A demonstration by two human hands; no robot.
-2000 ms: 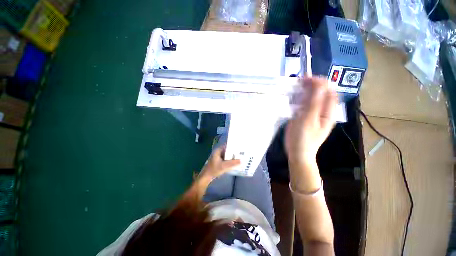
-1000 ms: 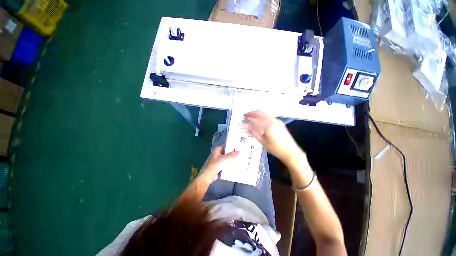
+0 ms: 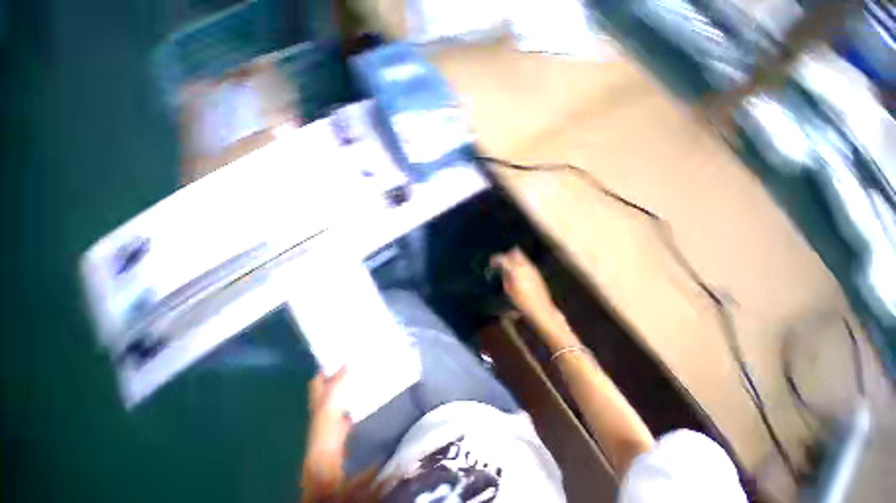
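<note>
The picture is blurred. A long white product box (image 3: 362, 329) lies over my lap, its far end at the front edge of the white bar sealer (image 3: 236, 201). My left hand (image 3: 329, 401) is shut on the box's near left edge. A thin brown sealing strip (image 3: 280, 257) and a grey bar beside it show on the sealer. My right hand (image 3: 518, 275) is off the box, over the dark space between sealer and table. Its fingers are pinched on a small, pale, see-through film offcut (image 3: 494, 266), too blurred to show clearly.
The blue-grey control box (image 3: 415, 110) stands at the sealer's right end. The cardboard-covered table (image 3: 599, 147) runs down the right, with a black cord (image 3: 653, 214) over it. An open brown carton (image 3: 535, 378) is below the table edge. Shiny bagged boxes (image 3: 835, 167) lie beyond.
The view has swung right. My right hand has left the box and moved right, over the dark space by the table edge. My left hand still holds the box. A grey bar shows at the sealer again.
</note>
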